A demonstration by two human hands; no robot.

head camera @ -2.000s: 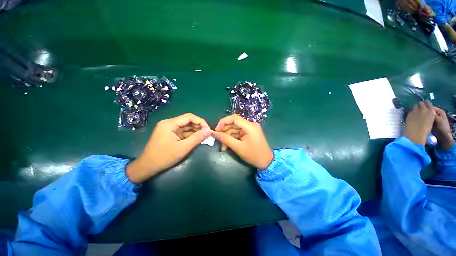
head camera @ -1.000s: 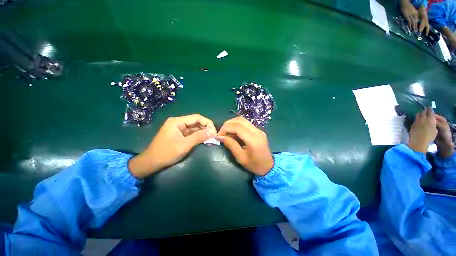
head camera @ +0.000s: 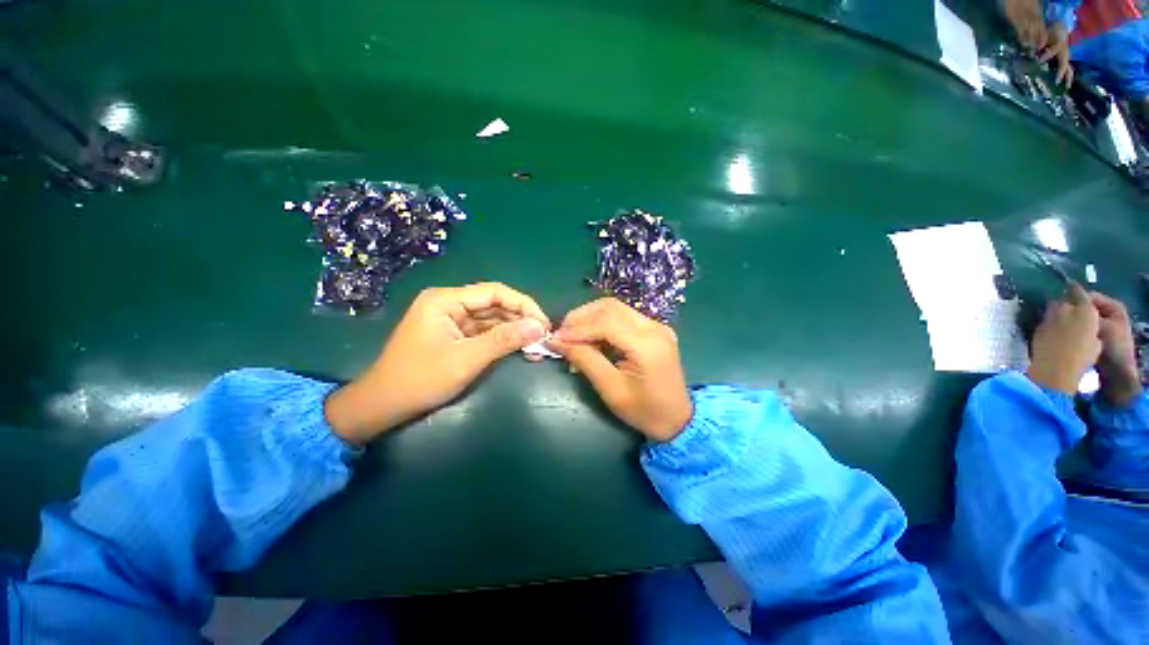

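Note:
My left hand [head camera: 447, 347] and my right hand [head camera: 628, 365] meet at the fingertips above the green surface. Both pinch a small white piece [head camera: 541, 349] between thumbs and fingers; the fingertips hide part of it. A dark, glittering pile of modules [head camera: 376, 227] lies beyond my left hand, with a part in clear film at its lower end. A second, rounder module pile [head camera: 643, 261] lies just beyond my right hand.
A white scrap [head camera: 493, 129] and a tiny dark bit [head camera: 520, 175] lie further up the green surface [head camera: 378, 504]. A grey metal fixture [head camera: 126, 161] is at upper left. A printed paper sheet [head camera: 960, 296] lies at right beside another person's hands [head camera: 1081, 338]. More hands show at upper right.
The white scrap further up has moved to the left. The white piece at my fingertips shows less of its surface. My hands have barely moved.

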